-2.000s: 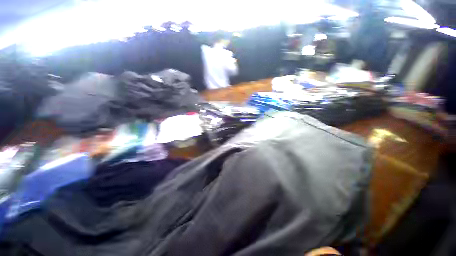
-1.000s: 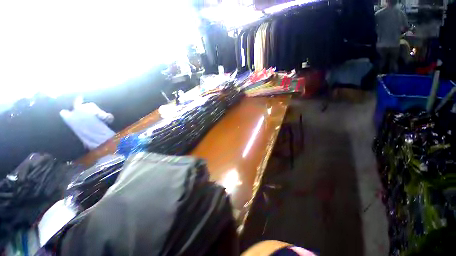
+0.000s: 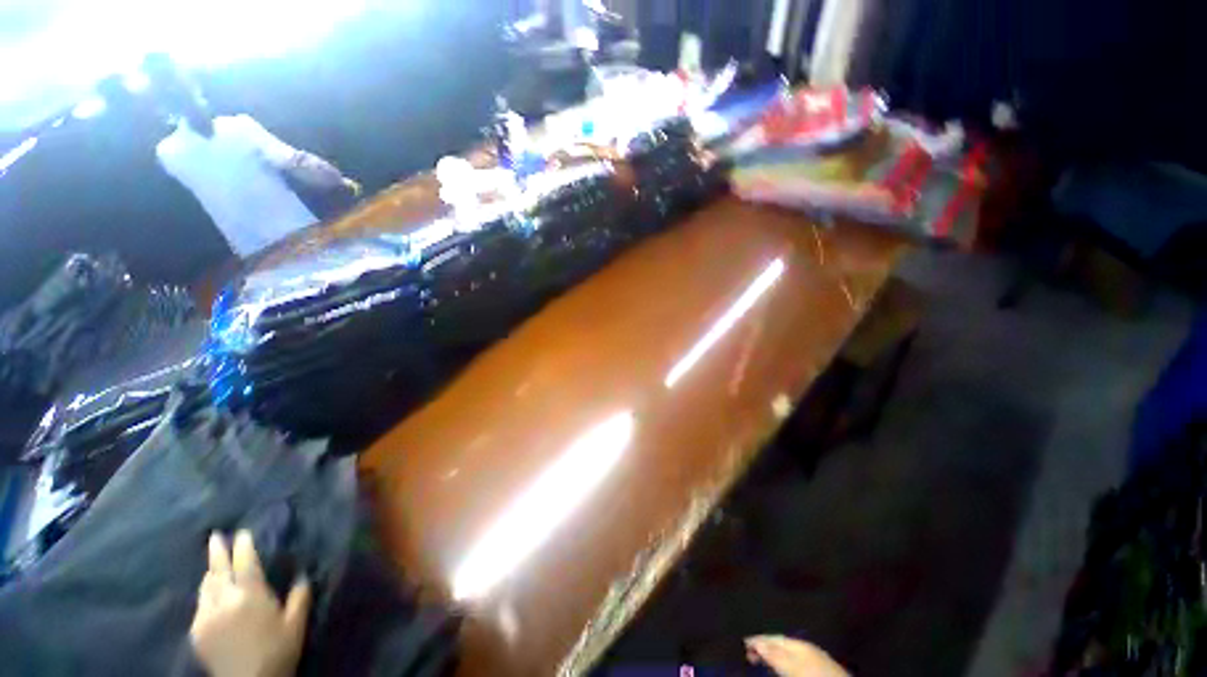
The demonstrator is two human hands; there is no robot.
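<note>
A dark grey unbagged garment point(image 3: 119, 556) lies loosely spread at the lower left, on the near end of the table. My left hand point(image 3: 249, 615) rests on top of it, fingers spread; no grip on the cloth shows. My right hand point(image 3: 794, 656) is at the bottom edge, right of the table edge, mostly cut off; whether it holds anything cannot be told. A long row of dark garments in shiny clear bags point(image 3: 437, 291) lies beyond the grey garment, with bright blue edges at its near end.
The reddish-brown table point(image 3: 596, 397) runs away to the upper right. Red-banded bags point(image 3: 847, 165) are stacked at its far end. Crumpled whitish plastic point(image 3: 477, 185) lies along the far side. A person in a white top point(image 3: 232, 179) stands beyond the table. A blue container point(image 3: 1178, 410) is at the right.
The view has swung and shows more of the table and bagged row. The grey garment now lies lower and flatter at the left. My left hand has come into view on it.
</note>
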